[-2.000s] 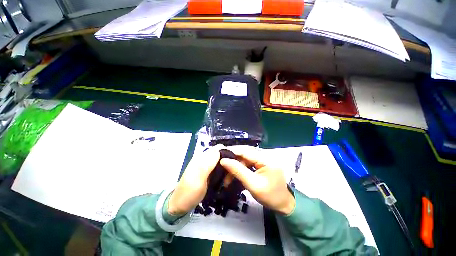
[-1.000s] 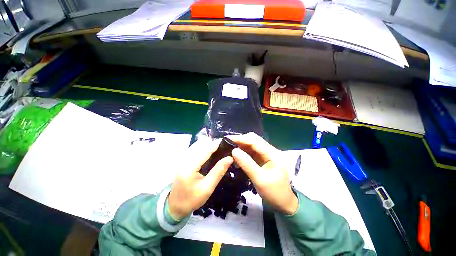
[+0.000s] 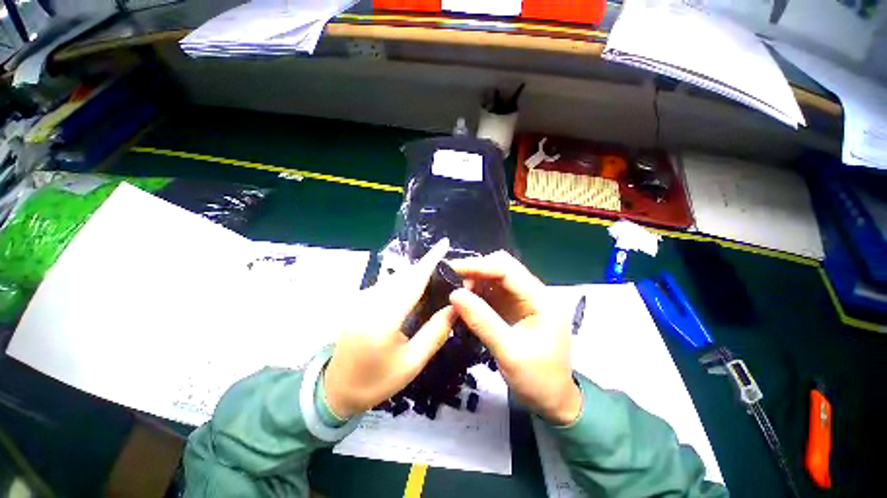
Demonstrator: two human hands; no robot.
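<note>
My left hand (image 3: 381, 336) and my right hand (image 3: 517, 331) meet above the pile, both bare. A small dark rounded piece (image 3: 449, 274) is held between their fingertips; my right thumb and fingers pinch it and my left fingers touch its left side. Below, a loose pile of small black parts (image 3: 428, 387) lies on white paper (image 3: 438, 449), partly hidden by my hands. The parts bag (image 3: 457, 209), dark with a white label, stands behind the pile. A few dark set-aside parts (image 3: 272, 261) lie on the left sheet (image 3: 195, 321).
A pen (image 3: 580, 313) lies on the right sheet (image 3: 622, 379). Farther right are a blue tool (image 3: 673, 309), a calliper (image 3: 747, 389) and an orange-handled cutter (image 3: 819, 438). A red-brown tray (image 3: 603, 216) and pen cup (image 3: 497, 128) stand behind; a green bag (image 3: 49, 233) lies left.
My hands have opened somewhat from their closer grip two seconds ago, and the dark piece shows more. My left fingers have straightened upward. The view has shifted slightly.
</note>
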